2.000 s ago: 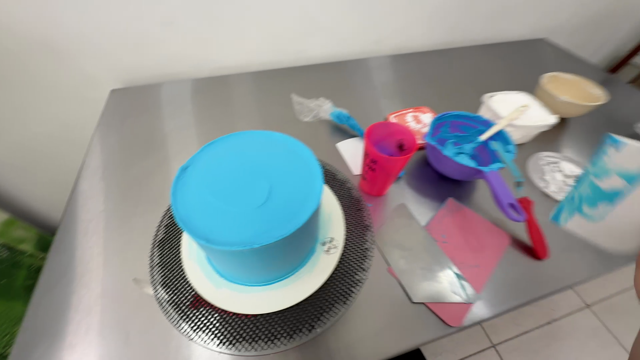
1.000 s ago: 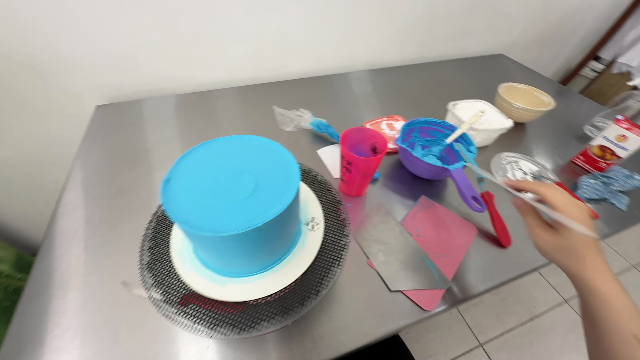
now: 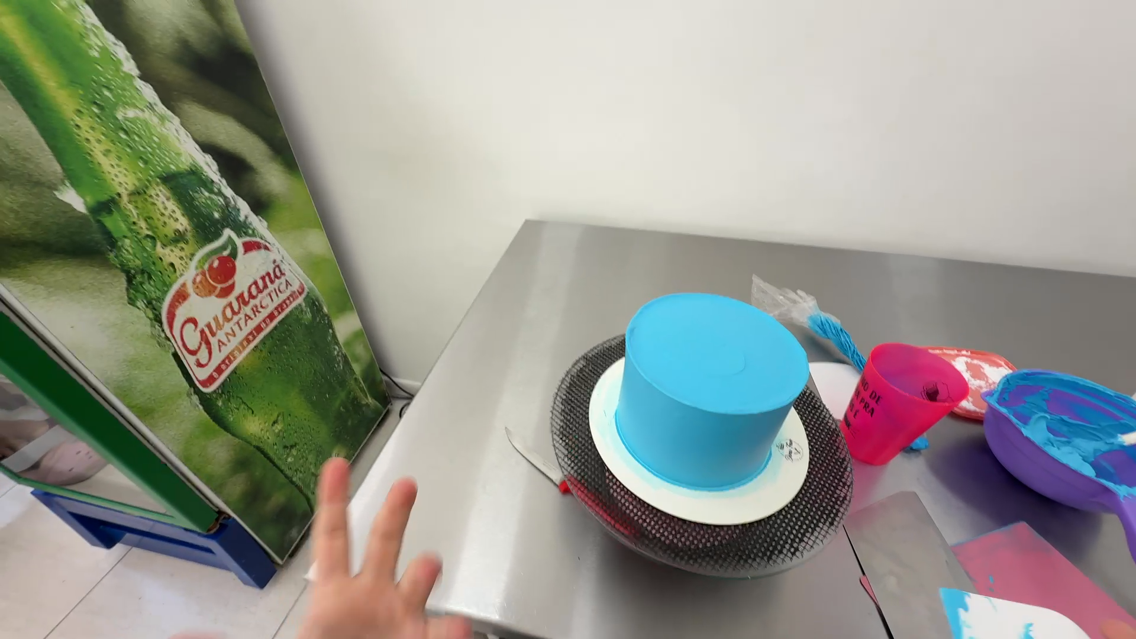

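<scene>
A smooth blue cake [image 3: 710, 390] stands on a white round board [image 3: 701, 510], on a turntable with a black mesh-patterned top [image 3: 674, 555]. My left hand [image 3: 377, 568] is at the lower left, left of the turntable, fingers spread and holding nothing. Only a sliver of my right hand [image 3: 1116, 629] shows at the lower right corner, at the end of a white scraper [image 3: 1012, 617] smeared with blue. That scraper overlaps a flat metal scraper [image 3: 896, 550] and a pink sheet [image 3: 1038, 559]. A purple bowl [image 3: 1034, 453] contains blue cream.
A pink cup [image 3: 896, 404], a piping bag with blue cream [image 3: 825, 324] and a red-and-white lid or tray [image 3: 976, 373] are right of the cake. A knife [image 3: 532, 457] lies partly under the turntable. The steel table [image 3: 497, 355] meets a wall; a green-printed refrigerator [image 3: 240, 266] stands left.
The view has swung left. My left hand has come into view with fingers spread. My right hand, seen one second ago beside the purple bowl with a pale tool, is now mostly out of view.
</scene>
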